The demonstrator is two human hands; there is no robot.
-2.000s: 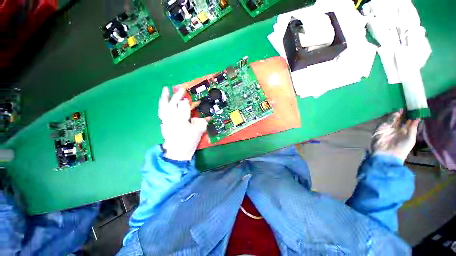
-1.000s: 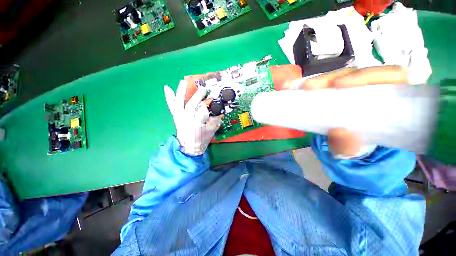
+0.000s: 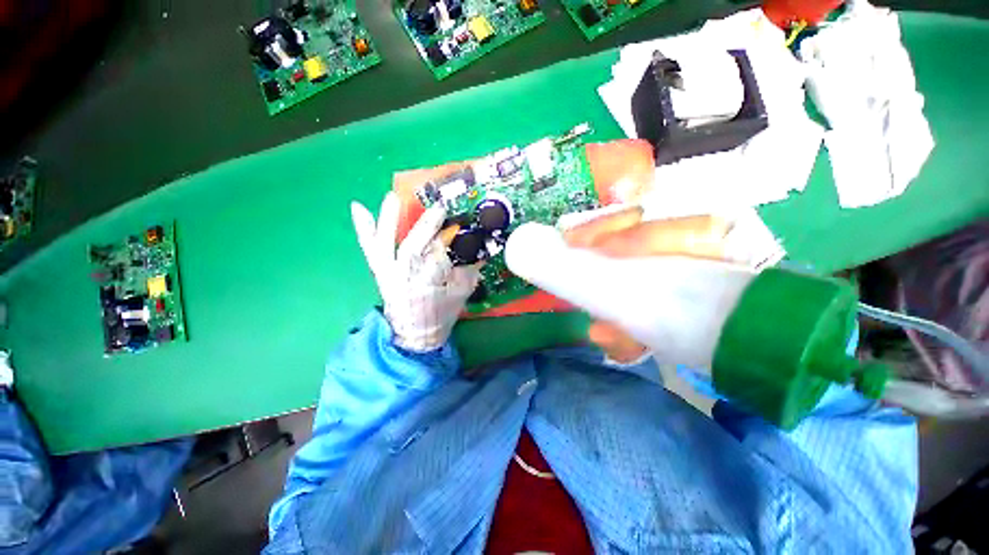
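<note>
A green circuit board [image 3: 553, 179] with black round parts lies over an orange-red mat [image 3: 621, 170] in front of me. My left hand [image 3: 418, 276], in a whitish glove with bare fingertips, holds the board's left edge beside the round parts. My right hand [image 3: 651, 244] is closed around a large white glue cartridge [image 3: 662, 298] with a green end cap. The cartridge's front end is over the board, close to the round parts. Its tip and the board's lower right part are hidden, and the cartridge covers much of my right hand.
A black holder [image 3: 705, 132] with a white item stands on white paper [image 3: 797, 163], with crumpled white cloth [image 3: 873, 103] to its right. Another board [image 3: 139, 291] lies on the green bench at left. Several boards lie on the dark conveyor [image 3: 163, 130]. A pale hose [image 3: 922, 327] trails right.
My right hand has brought the cartridge from the bench's right side to over the board, its front end now nearer the round parts. My left hand stays at the board's left edge.
</note>
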